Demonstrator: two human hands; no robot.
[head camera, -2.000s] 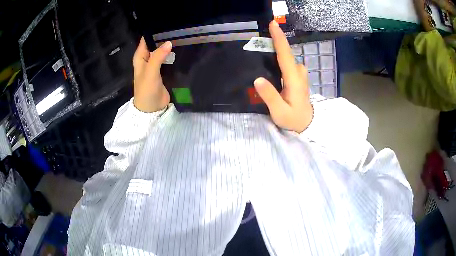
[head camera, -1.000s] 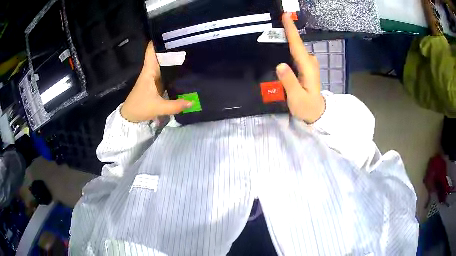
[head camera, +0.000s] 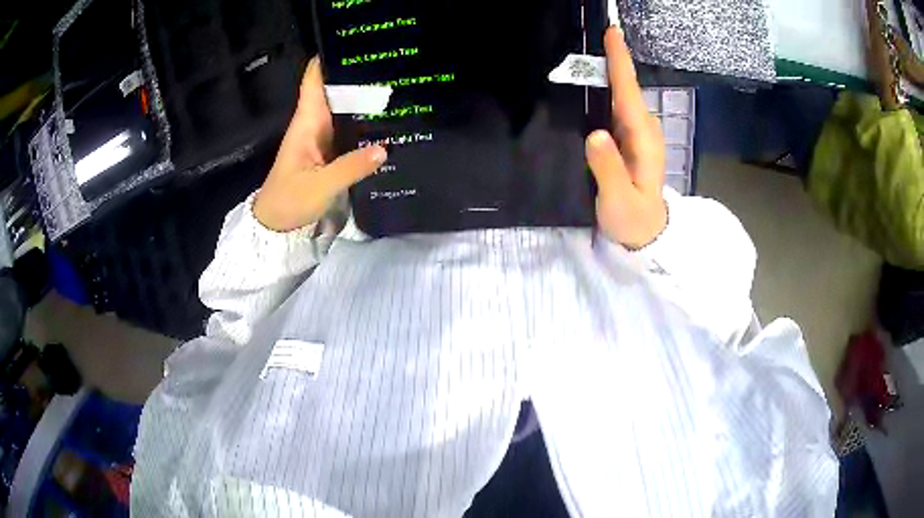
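Observation:
A rugged tablet (head camera: 486, 152) is held screen-up against the front of my white striped smock, its top cut off by the picture's upper edge. Its black screen shows a test menu (head camera: 405, 81) with several green text lines and white ones below. My left hand (head camera: 309, 167) grips the left edge, thumb over the screen beside the lower menu lines. My right hand (head camera: 630, 167) grips the right edge, thumb on the border and index finger up along the side. White paper labels lie at the left (head camera: 360, 98) and right (head camera: 580, 70) of the screen.
Another tablet (head camera: 106, 121) lies in a speckled-edged frame at upper left. A speckled foam pad (head camera: 699, 35) and a pale compartment tray (head camera: 676, 132) are beyond my right hand. A person in a yellow-green sleeve (head camera: 871, 172) is at right. A red tool (head camera: 866, 379) is at lower right.
The green and red on-screen buttons and white bars are gone, and the menu list shows instead. My left thumb has moved up from where the green button was. Both hands still hold the tablet.

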